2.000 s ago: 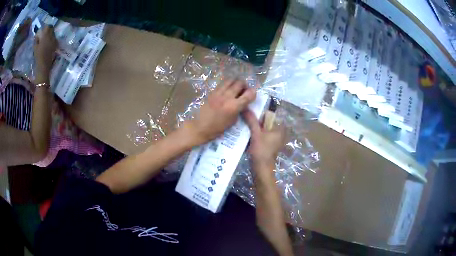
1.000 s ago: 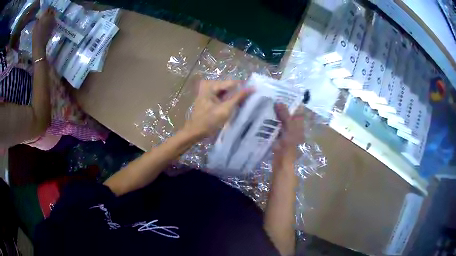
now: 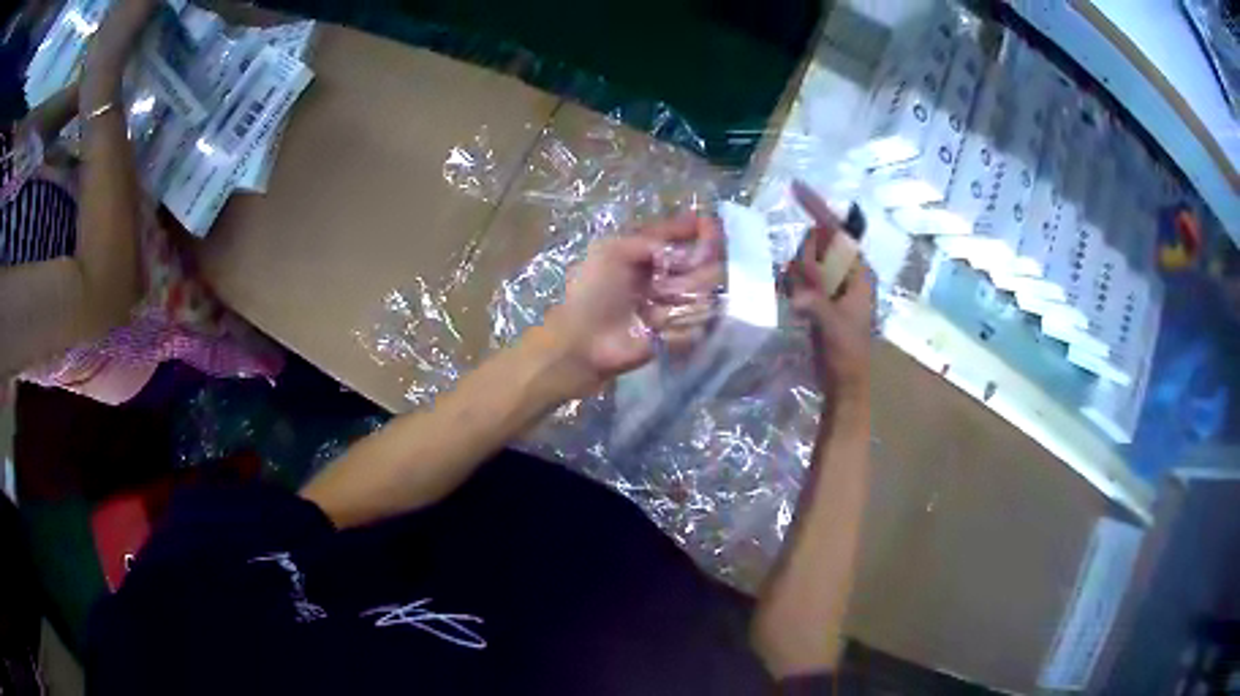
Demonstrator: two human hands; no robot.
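Observation:
My left hand (image 3: 650, 292) is closed around a white box (image 3: 749, 265), seen partly edge-on and blurred, with its lower part running down towards my body. My right hand (image 3: 834, 282) is just right of the box, index finger extended, holding a small cutter (image 3: 840, 261) with a pale handle and dark tip. Whether the right hand touches the box I cannot tell. Crinkled clear film (image 3: 721, 456) lies under and around both hands on the brown cardboard (image 3: 367, 177).
Overlapping rows of white boxes (image 3: 1013, 204) stand at right on a pale tray (image 3: 1034, 401). A single white box (image 3: 1092, 605) lies at lower right. Blue plastic (image 3: 1183, 408) is at far right. A co-worker's arm (image 3: 109, 258) and fanned white boxes (image 3: 245, 123) are at left.
The box was first held lengthwise, then with its barcode face up; now it is turned more edge-on. My right hand has moved right and up, off the box face, with the cutter still in it.

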